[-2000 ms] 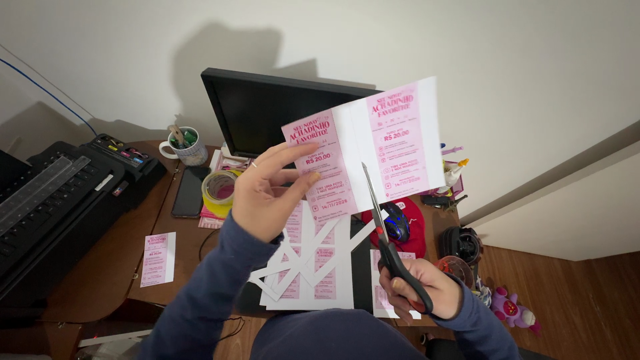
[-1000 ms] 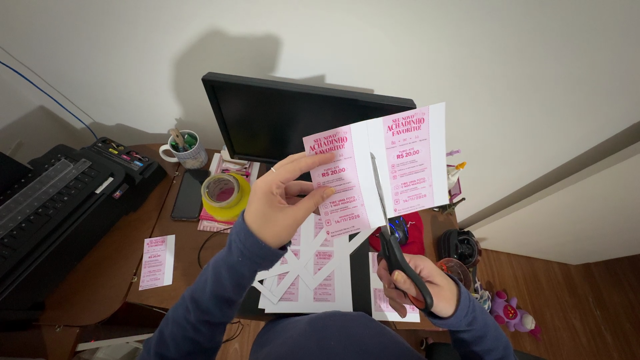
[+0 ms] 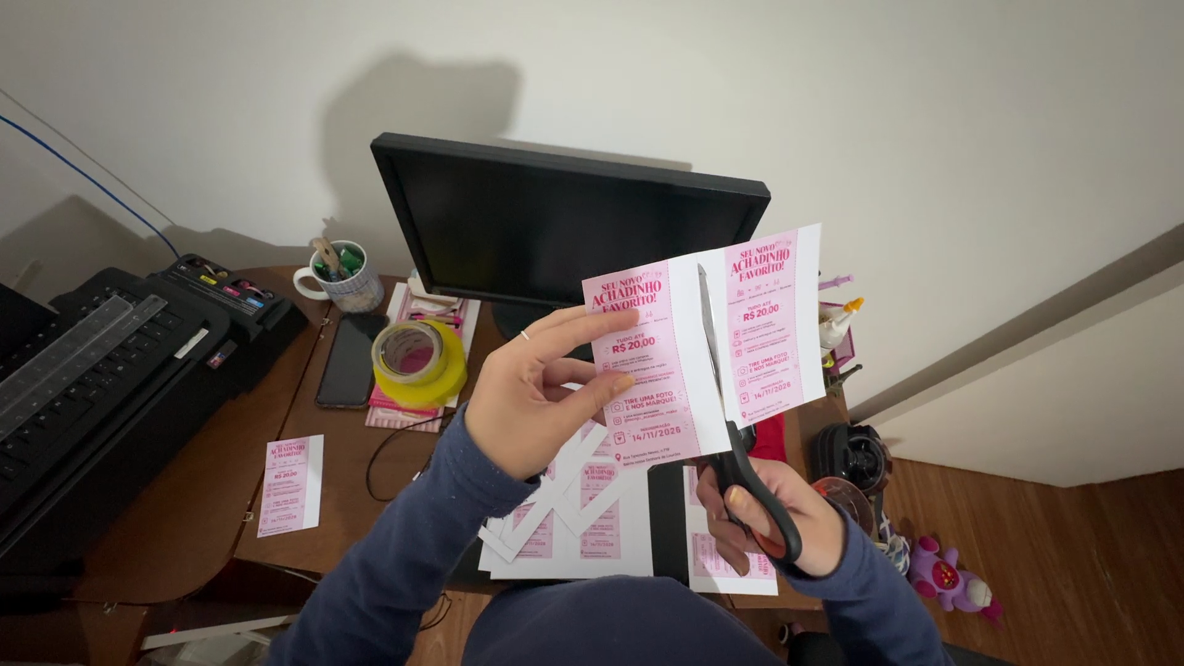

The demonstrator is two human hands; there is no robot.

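My left hand (image 3: 546, 388) pinches the left flyer of a white paper sheet (image 3: 698, 361) printed with two pink flyers, raised in front of the monitor. Black-handled scissors (image 3: 740, 462) are in my right hand (image 3: 772, 518). Their blades point up over the white band between the two flyers; how far the paper is cut there I cannot tell. Below lie printed sheets (image 3: 634, 546) with white paper offcuts (image 3: 546, 518) across them. Another sheet of pink flyers (image 3: 731, 564) is under my right hand, and a single flyer (image 3: 290, 486) lies at the left.
Behind the paper stands a black monitor (image 3: 564, 222). At the left are a printer (image 3: 111, 388) with a clear ruler (image 3: 74, 356), a mug (image 3: 347, 287), a phone (image 3: 350, 361) and yellow tape rolls (image 3: 421, 365). A glue bottle (image 3: 837, 324) and a plush toy (image 3: 948, 573) are at the right.
The raised sheet has shifted right and lower since the oldest frame, with my left hand moving along. The scissors' blades, plainly apart at first, now look closer together.
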